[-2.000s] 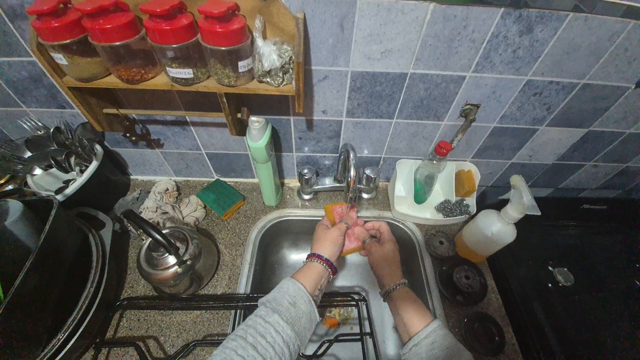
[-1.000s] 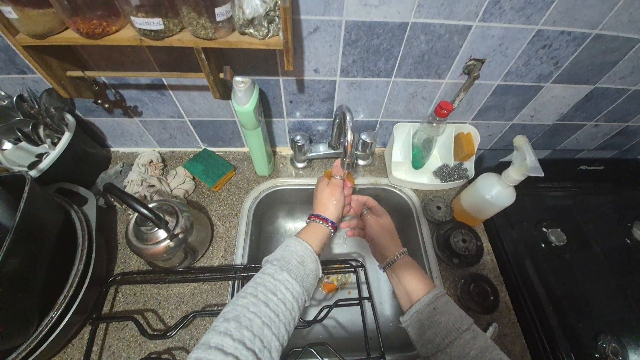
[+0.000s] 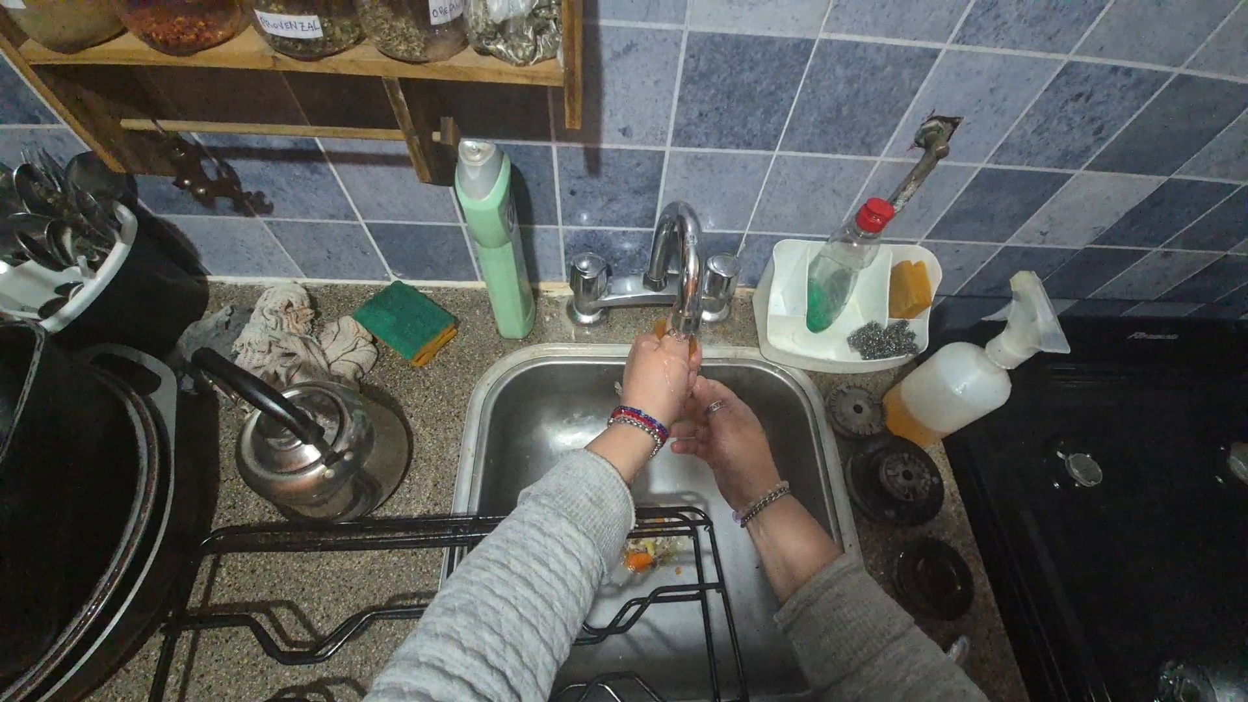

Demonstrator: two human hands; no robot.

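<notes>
Beneath the chrome faucet point(image 3: 680, 258), my left hand point(image 3: 659, 375) is closed around a yellow-orange sponge or cloth point(image 3: 662, 329), of which only small edges show. Water runs over that hand. My right hand point(image 3: 726, 439) is just below and to the right, palm up with fingers loosely curled beside the left wrist; I see nothing in it. Both hands are over the steel sink point(image 3: 546, 429). Orange and yellow food scraps point(image 3: 640, 561) lie on the sink floor near the drain.
A black stove grate point(image 3: 370, 609) lies across the sink's near left part. A kettle point(image 3: 327, 453), a green scouring sponge point(image 3: 405, 320) and a green bottle point(image 3: 495, 244) stand left. On the right are a white caddy point(image 3: 780, 336), a spray bottle point(image 3: 951, 390) and burner parts point(image 3: 895, 480).
Two seconds ago both hands held the pink and orange sponge or cloth spread out; now it is bunched in my left hand and my right hand has let go. The view has shifted downward.
</notes>
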